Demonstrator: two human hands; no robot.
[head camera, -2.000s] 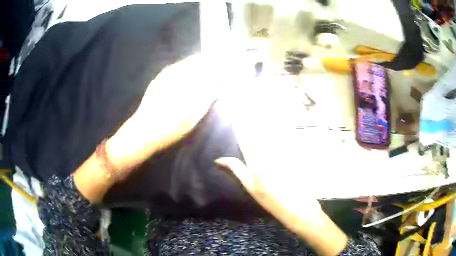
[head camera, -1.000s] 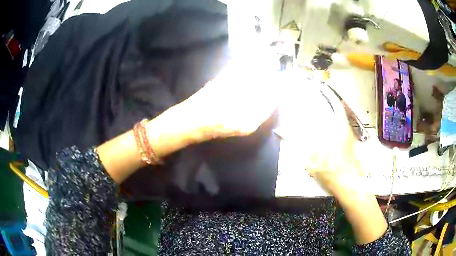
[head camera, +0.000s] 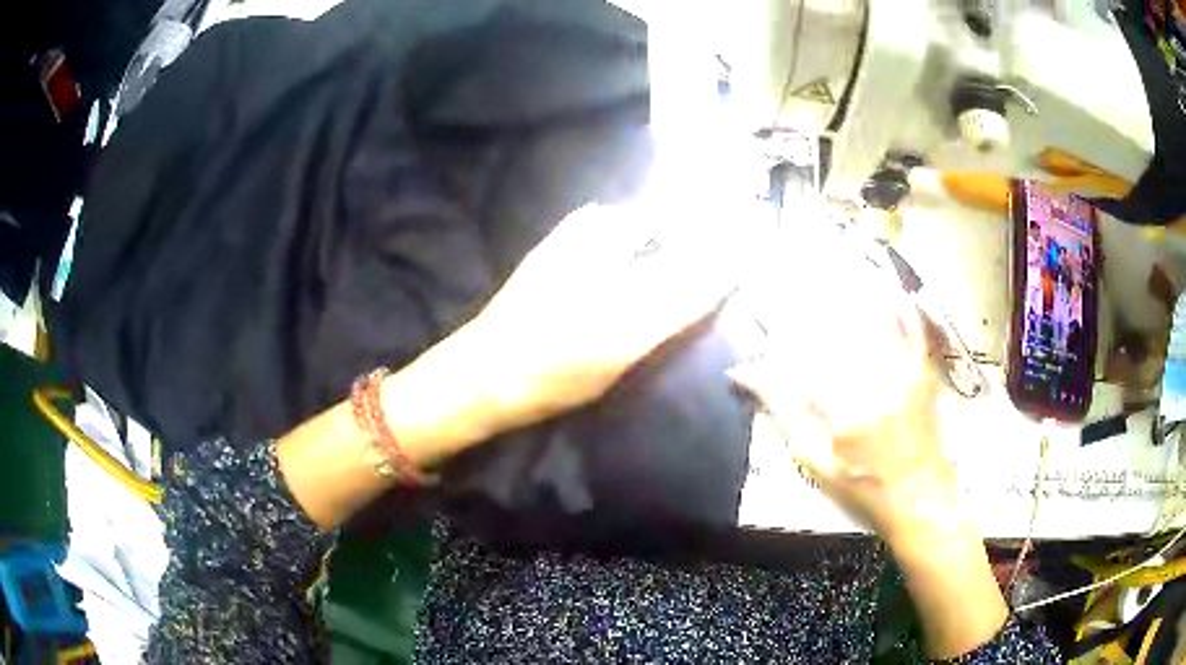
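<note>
A large dark cloth (head camera: 390, 260) lies spread left of the needle area and down to the table's front edge. My left hand (head camera: 585, 299) rests on the cloth, its fingers lost in lamp glare. My right hand (head camera: 845, 377) is at the cloth's right edge, its fingers also washed out. The cream-white sewing machine head (head camera: 897, 78) stands above the hands. The needle and presser foot are hidden in the glare. I cannot tell what the fingertips hold.
A smartphone (head camera: 1054, 305) with a lit screen lies at the right, a thin white cable (head camera: 1037, 500) at its lower end. A slim metal tool (head camera: 956, 353) lies between it and my right hand. Orange-yellow strips (head camera: 978, 190) and a black band (head camera: 1158, 143) are at upper right.
My right hand has moved from the table's front edge up beside the needle area. My left hand has shifted right relative to the cloth. The view has also shifted.
</note>
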